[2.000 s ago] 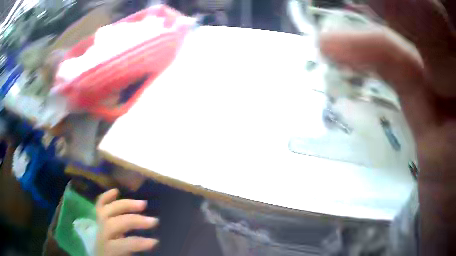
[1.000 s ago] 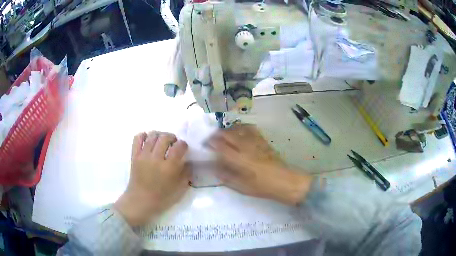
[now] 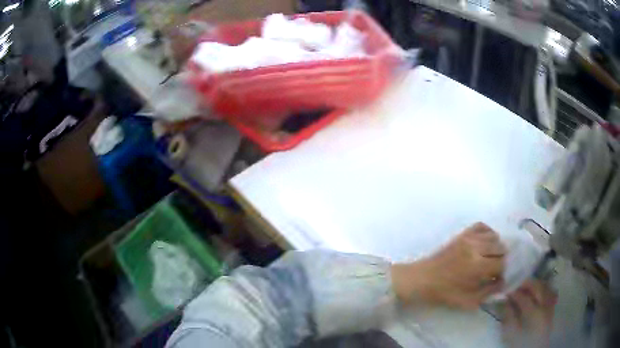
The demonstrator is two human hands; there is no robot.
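A small white cloth piece [image 3: 522, 262] lies at the needle area of the sewing machine [image 3: 586, 197], at the right of the view. My left hand [image 3: 459, 268] is closed on the cloth's left side, fingers curled. My right hand [image 3: 530, 316] is at the cloth's near edge, blurred and partly cut off from clear view; its fingers touch the cloth, but its grip cannot be made out. The needle and presser foot are too blurred to tell.
A red basket [image 3: 292, 85] heaped with white pieces stands at the table's far left corner. A green basket [image 3: 166, 262] with white pieces sits in a cardboard box on the floor at left. A blue stool-like object [image 3: 132, 160] stands behind it. The white table [image 3: 408, 170] has a wooden edge.
The view has swung left, so the machine and hands now show at the right, and the green basket is in view. Both hands remain at the white cloth.
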